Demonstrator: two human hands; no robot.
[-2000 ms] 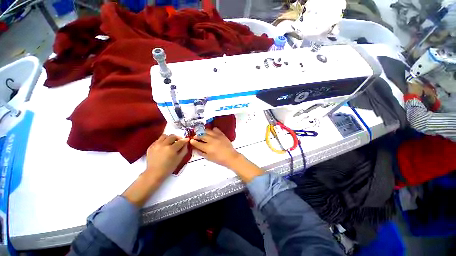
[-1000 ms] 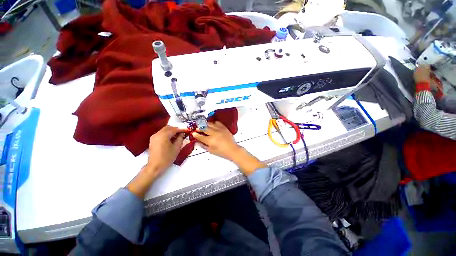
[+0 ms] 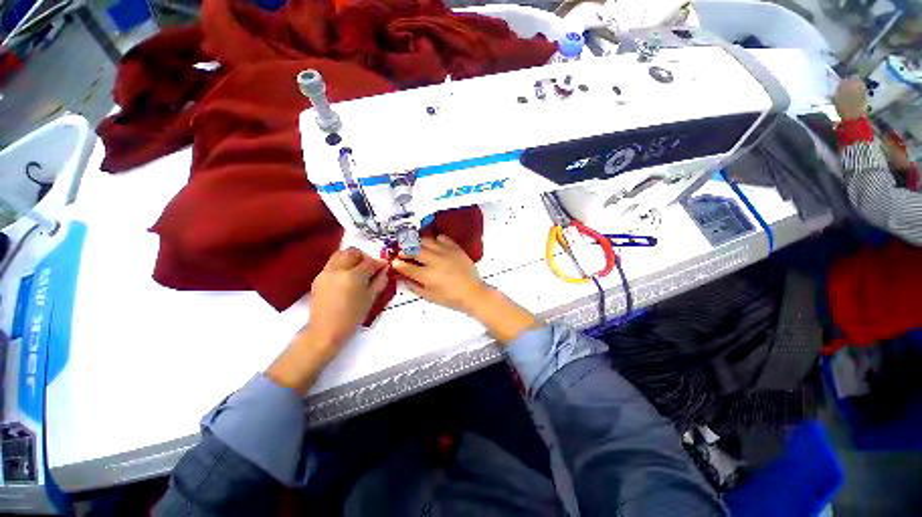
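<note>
A dark red knit garment [image 3: 248, 207] lies on the white table, partly left of and behind the sewing machine [image 3: 455, 151], which has a blue stripe and "JACK" lettering. A small folded edge of the garment [image 3: 380, 300] shows between my hands, just in front of the presser foot [image 3: 394, 245]. My left hand [image 3: 344, 293] pinches the edge from the left with its fingertips. My right hand [image 3: 445, 275] holds it from the right, fingers beside the foot. The fingertips nearly touch each other, and the needle tip is too small to make out.
Scissors [image 3: 579, 252] with orange-red and yellow handles lie right of the needle, beside a slim dark tool [image 3: 634, 240]. A dark cord [image 3: 621, 288] hangs over the table edge. A second machine [image 3: 40, 313] stands at left. A person's striped sleeve [image 3: 878, 187] shows at right.
The view has shifted slightly. My left hand is a little more closed, with its fingers bunched at the edge. Both hands remain at the presser foot. The person's arm at right has moved up.
</note>
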